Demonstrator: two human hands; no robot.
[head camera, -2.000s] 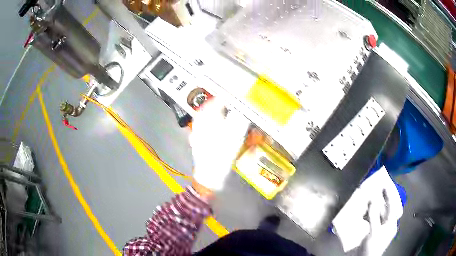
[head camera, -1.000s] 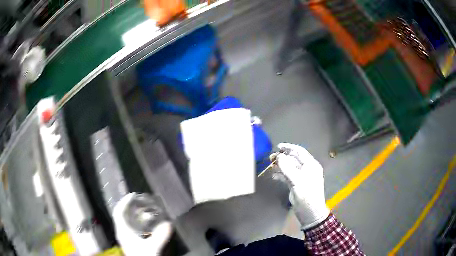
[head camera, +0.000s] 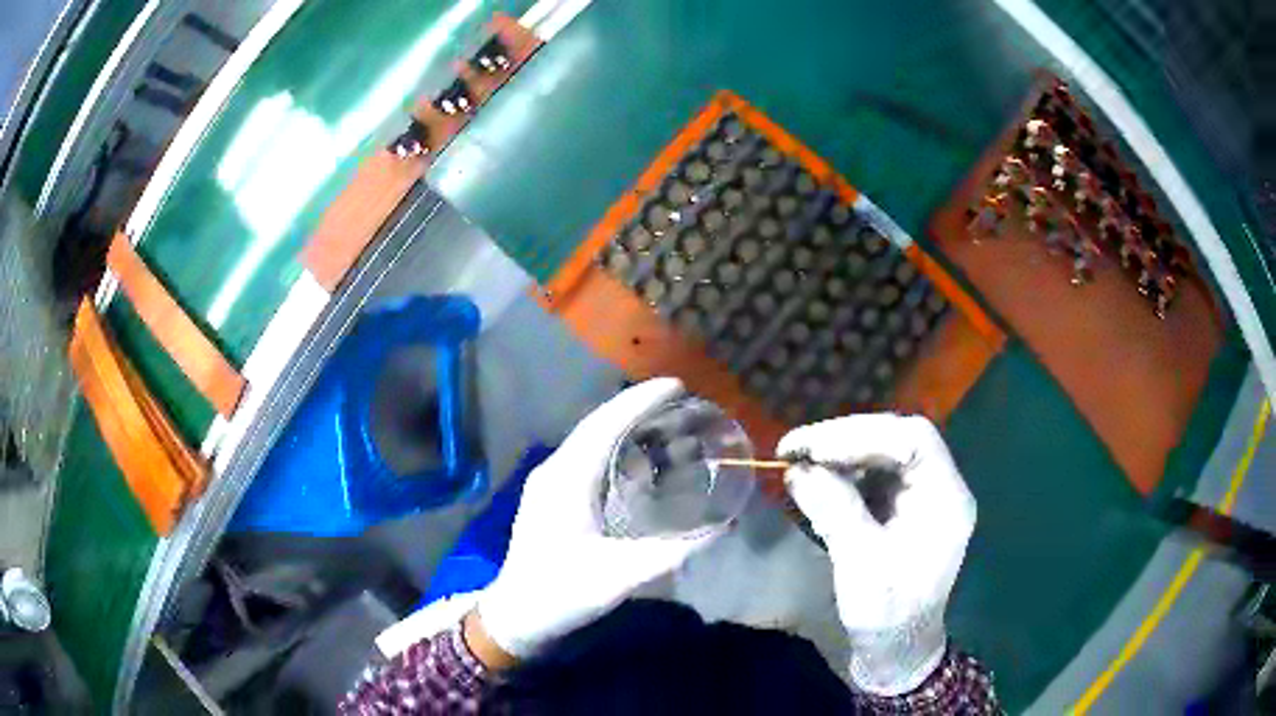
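My left hand (head camera: 567, 525), in a white glove, holds a clear round plastic cup (head camera: 682, 469) tilted, with its mouth up and some residue inside. My right hand (head camera: 896, 525), in a white glove with a dark smudge on it, holds a thin pale stick (head camera: 753, 463) at the fingertips. The stick's tip is at the cup's right side, over its mouth. Beyond the hands, an orange-brown fixture plate (head camera: 602, 330) lies on the green bench with rows of round grey-green parts (head camera: 784, 238) between grey strips.
A brown board (head camera: 1106, 378) with upright copper-coloured parts (head camera: 1078, 189) lies at the right. Another board (head camera: 367, 210) with black blocks is at the upper left. Orange-brown strips (head camera: 133, 413) lie at the left. A blue stool (head camera: 329, 455) stands below the bench edge.
The view has turned from the grey machine and floor to the green bench. My hands, apart before, are now together, with the stick at the cup.
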